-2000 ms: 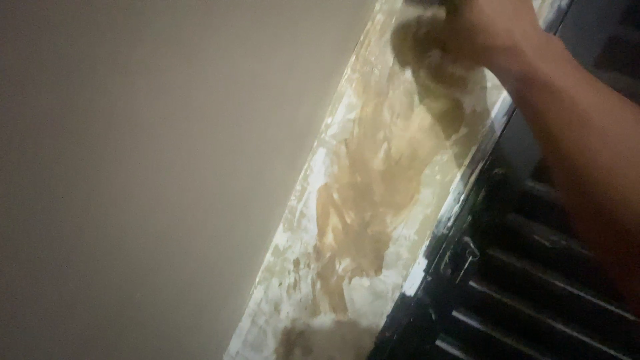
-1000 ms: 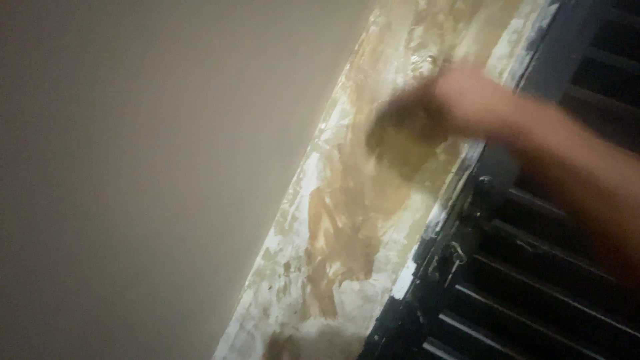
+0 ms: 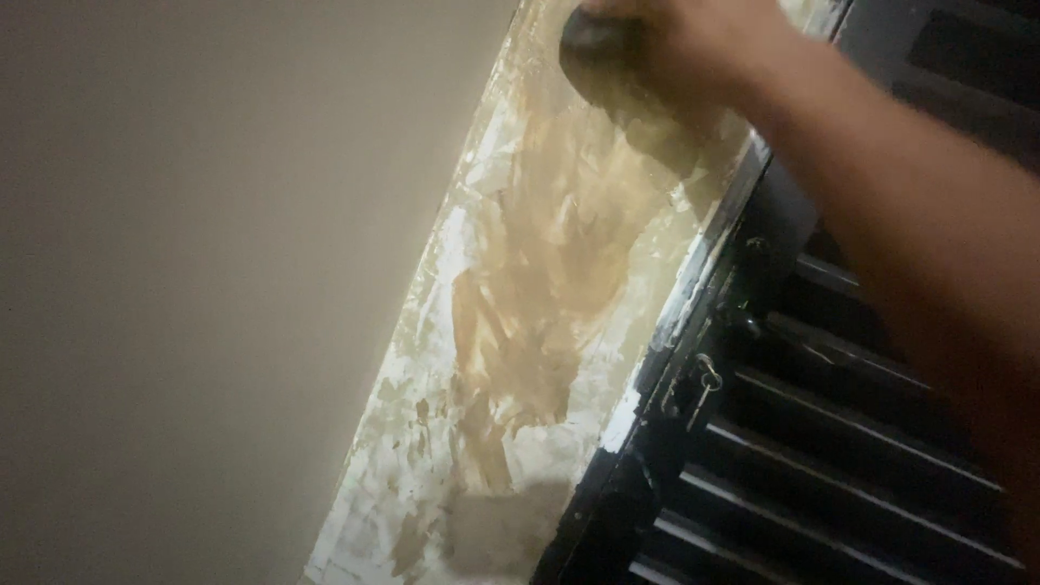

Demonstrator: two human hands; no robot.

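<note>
My right hand [image 3: 699,49] reaches in from the right edge, blurred, over the upper part of a patchy strip of wall [image 3: 544,284] coated in white, cream and tan. A dark rounded shape [image 3: 601,53] lies at its fingers; whether this is a held thing or partly shadow, I cannot tell. Below and right of it a shadow falls on the strip. Smeared tan patches run down the strip's middle, with a greyish patch or shadow near the bottom. My left hand is out of view.
A smooth grey-beige wall surface [image 3: 203,284] fills the left. Along the strip's right side stands a dark door or gate [image 3: 812,455] with slanting ridges; a small ring with a key-like piece [image 3: 708,380] hangs near its edge.
Over the strip, my right hand moved down between the two earlier frames, then back up to the top by now. The dark shape at the fingers moved along with it.
</note>
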